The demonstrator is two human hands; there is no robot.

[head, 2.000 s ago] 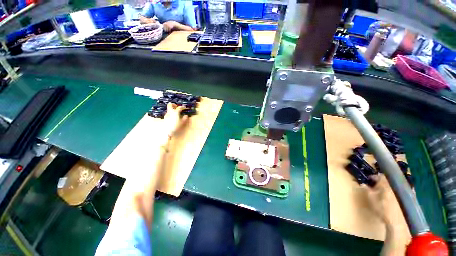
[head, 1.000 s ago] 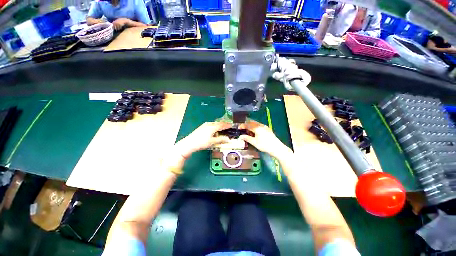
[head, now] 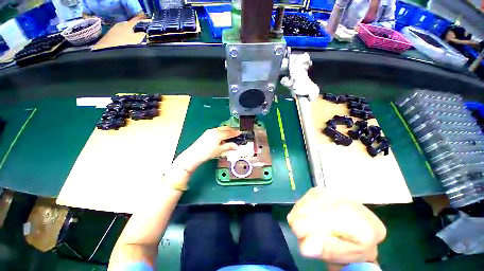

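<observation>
A black plastic part (head: 243,138) sits on the pale fixture (head: 237,153) under the dark ram (head: 247,123) of the green press. My left hand (head: 215,144) has its fingers on the part from the left. My right hand (head: 337,225) is closed around the end of the press lever (head: 311,143); the red ball knob is hidden in it. The white ring (head: 241,168) lies at the front of the fixture.
Black parts in rows (head: 132,108) stand on the left cardboard (head: 127,164). Loose parts (head: 366,135) lie on the right cardboard (head: 361,182). Clear trays (head: 446,143) are at far right. People, blue bins and a pink basket (head: 383,38) are across the dark conveyor (head: 159,69).
My right hand has left the part and taken the lever end, which is swung nearer the press. My left hand stays at the part on the fixture.
</observation>
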